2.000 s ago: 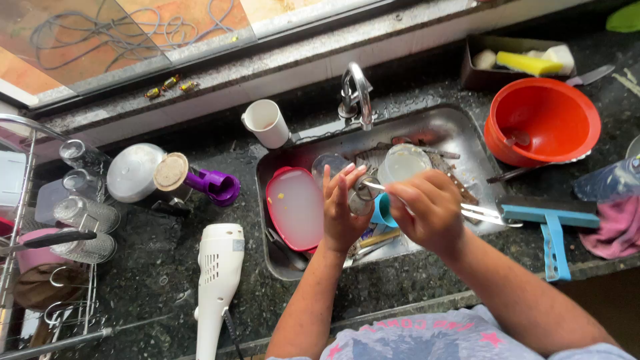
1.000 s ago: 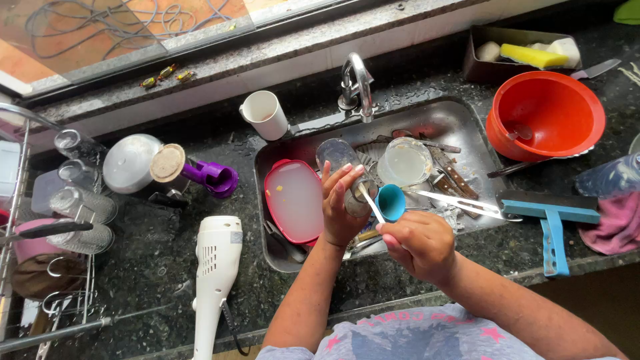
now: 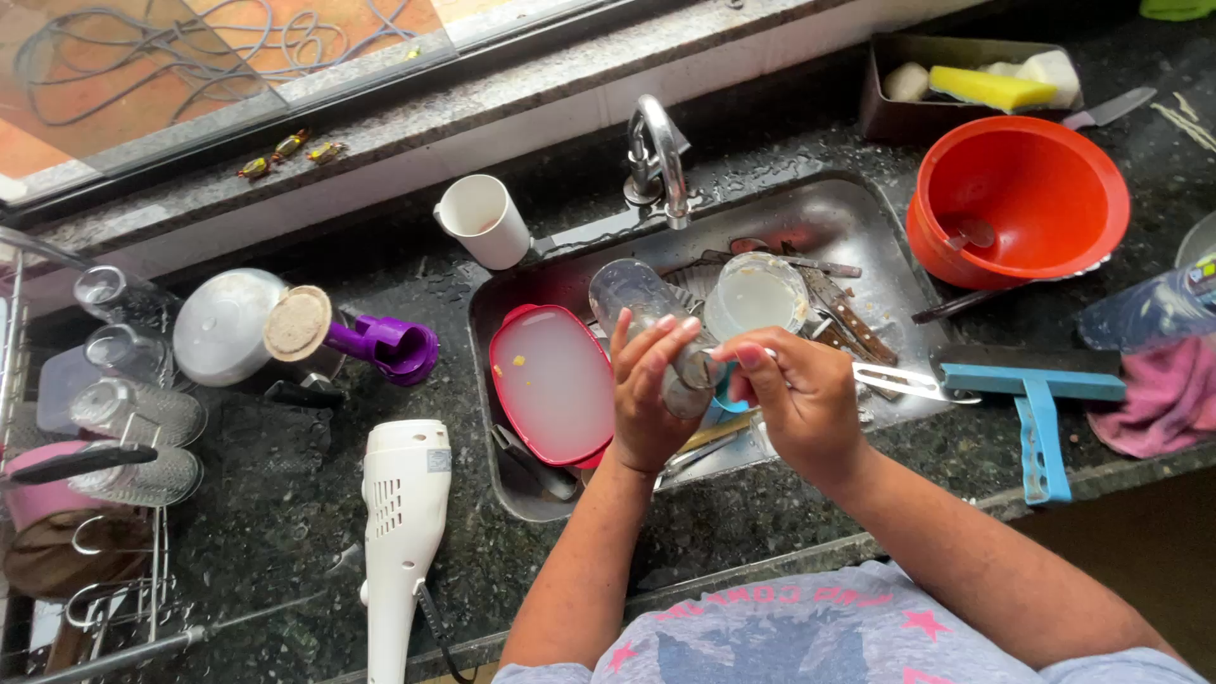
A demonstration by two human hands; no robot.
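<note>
Over the steel sink point(image 3: 860, 223), my left hand point(image 3: 655, 389) is wrapped around a small clear glass point(image 3: 696, 369). My right hand point(image 3: 803, 394) pinches a thin white handle whose end meets the glass's rim; the rest of that utensil is hidden. Behind my left fingers another clear glass point(image 3: 627, 290) lies in the sink. A red-rimmed plastic container point(image 3: 556, 385) with cloudy liquid sits left of my left hand. Beyond my right hand are a clear tub point(image 3: 757, 294) and several knives with wooden handles point(image 3: 860, 328). A teal cup point(image 3: 730, 394) is partly hidden between my hands.
The chrome faucet point(image 3: 660, 157) and a white mug point(image 3: 484, 223) stand behind the sink. To the right are a red bowl point(image 3: 1021, 204), a blue squeegee point(image 3: 1040, 385) and a knife point(image 3: 1111, 109). A white hand blender point(image 3: 404, 532) and a dish rack point(image 3: 157, 570) are to the left.
The teal cup, plainly visible between my hands one second ago, is now mostly covered by them. My left hand has stayed on the glass and my right on the white handle.
</note>
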